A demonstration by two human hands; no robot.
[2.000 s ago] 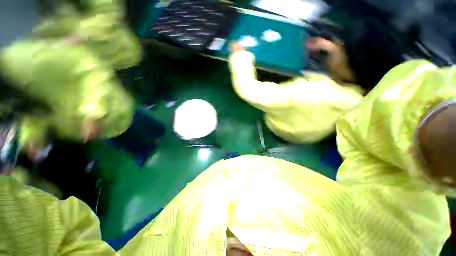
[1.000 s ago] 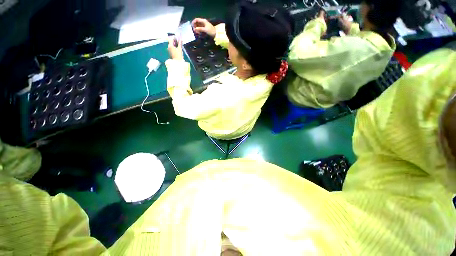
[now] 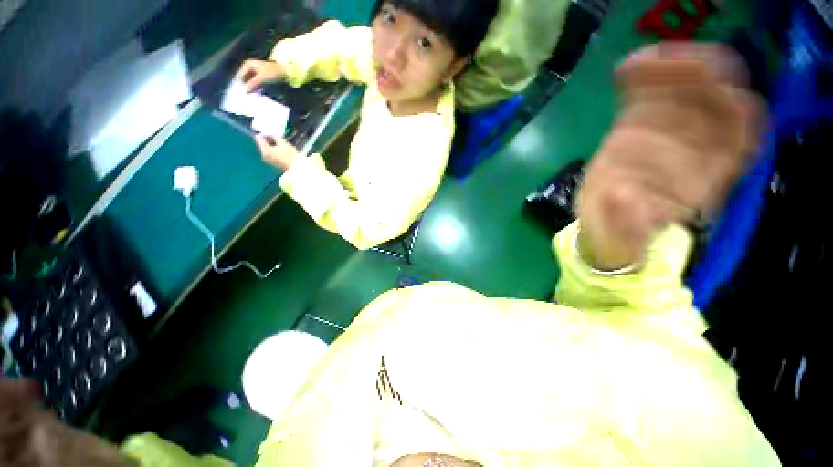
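My right hand is raised at the right, bare and blurred; its fingers are not clear and nothing shows in it. My left hand is a brown blur cut off at the lower left corner; its fingers are hidden. Neither hand touches the bench. A white charger block lies on the green bench mat, and its pale cable hangs past the bench edge. A black tray with round pieces in its pockets stands at the near left end.
A seated person in a yellow smock holds white slips over the bench. Another yellow smock shows behind. White sheets lie on the bench. A round white stool and a dark object stand on the green floor.
My right hand has come up into view, and my left hand shows at the corner. The view has turned; the bench appears steeper. The seated person's face has turned towards me.
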